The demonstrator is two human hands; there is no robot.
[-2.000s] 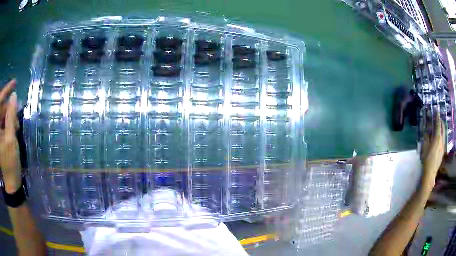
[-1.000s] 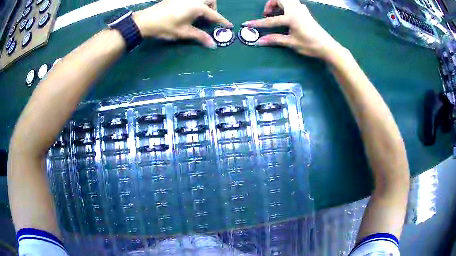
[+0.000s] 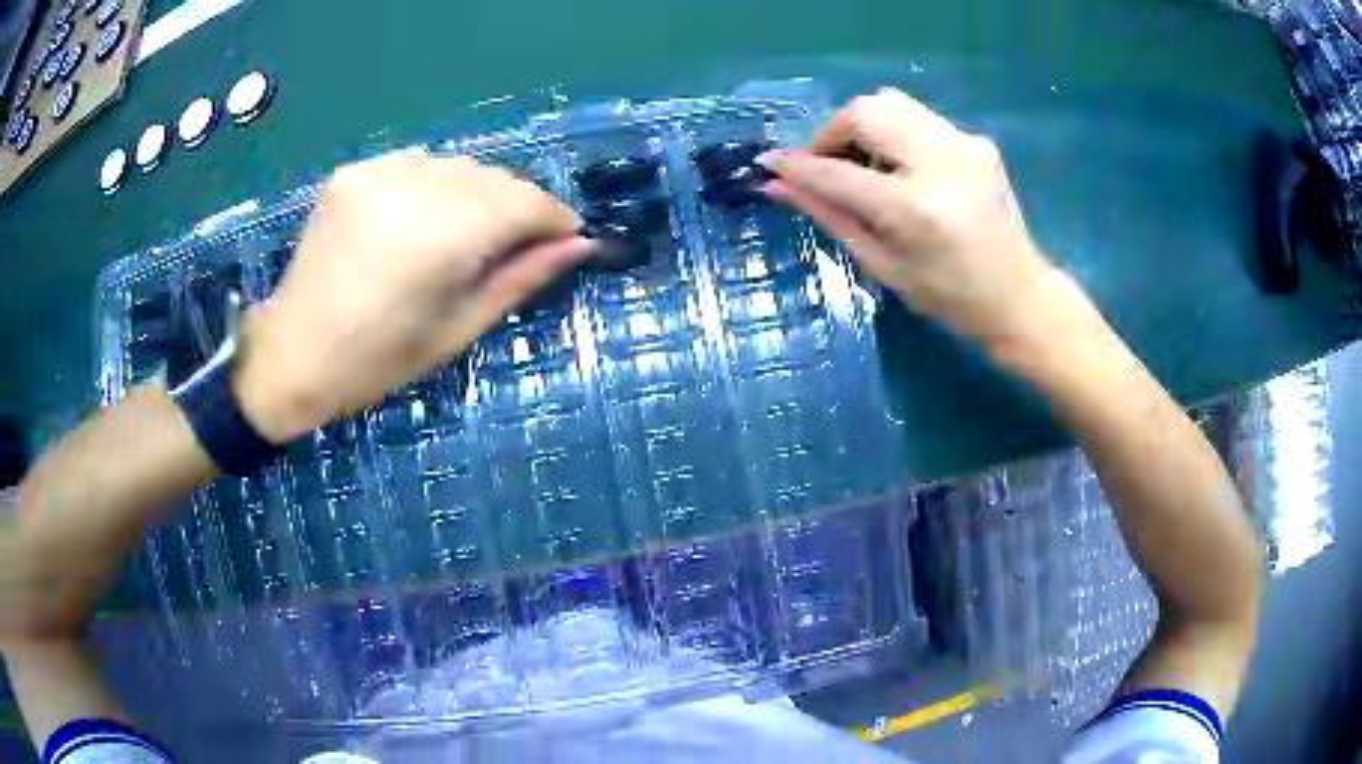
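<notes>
The clear blister tray (image 3: 545, 508) lies on the green mat, tilted in view, its near part over the bench edge and my lap. Dark round components (image 3: 620, 179) stand on edge in its far pockets. My left hand (image 3: 411, 284), with a black wristwatch, has thumb and finger pinched on a dark round component (image 3: 613, 248) at a pocket in the second column from the right. My right hand (image 3: 911, 209) pinches another component (image 3: 742, 187) at the rightmost column. My left hand and forearm hide part of the tray's left columns.
Several pale discs (image 3: 197, 120) lie in a row on the mat at the upper left. A tan board (image 3: 75, 90) with round parts is at the far left corner. Dark objects (image 3: 1277, 209) sit at the right. Filled trays (image 3: 1329, 75) are at the far right, clear trays (image 3: 1105, 597) below the bench edge.
Both hands have come down from the far mat to the tray's far pockets with the components they held. The tray now appears higher in view, with more of its near part showing.
</notes>
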